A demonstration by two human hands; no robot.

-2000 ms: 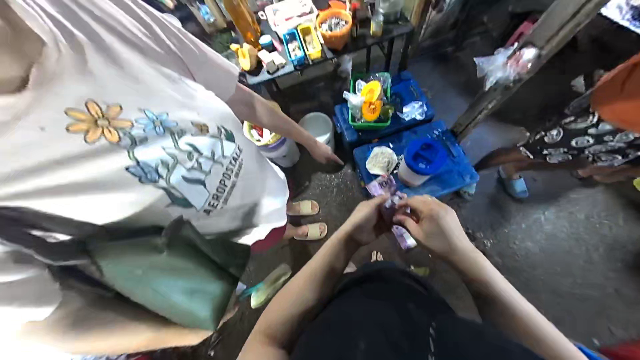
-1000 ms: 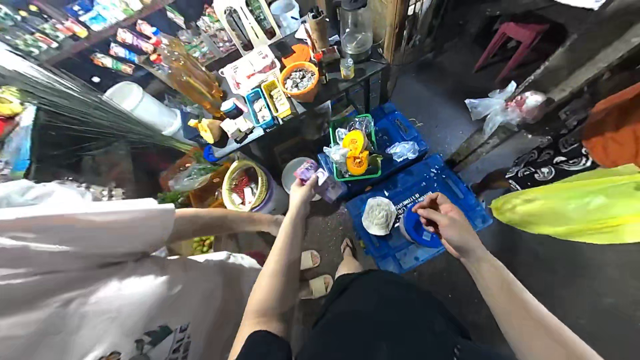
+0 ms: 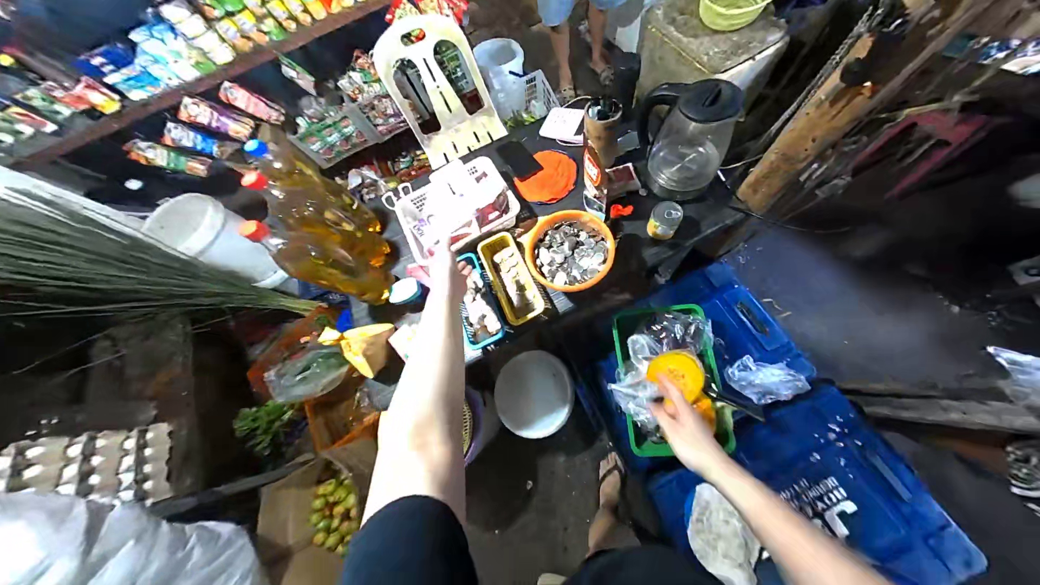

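My left hand (image 3: 448, 264) reaches to the near edge of a white plastic basket (image 3: 508, 215) on the dark table; glare and blur hide its fingers and whatever they hold. Next to it stand a blue basket (image 3: 481, 313) and a yellow basket (image 3: 512, 280), both with coins, and an orange bowl of coins (image 3: 571, 253). My right hand (image 3: 673, 406) is at a round orange-yellow object (image 3: 678, 372) in a green basket (image 3: 707, 313), beside clear plastic bags (image 3: 642, 390). Whether its fingers grip that object cannot be told.
Oil bottles (image 3: 325, 260), an electric glass kettle (image 3: 691, 142) and a can (image 3: 665, 219) stand on the table. Below are a white bucket (image 3: 534, 394), blue crates (image 3: 853, 479) and egg trays (image 3: 89, 463). A wooden post (image 3: 804, 130) rises at the right; a person's legs (image 3: 573, 45) show behind.
My hands, together on purple-white paper two seconds ago, are now apart. The left has moved to the white basket, the right to the green basket. The view has swung toward the table.
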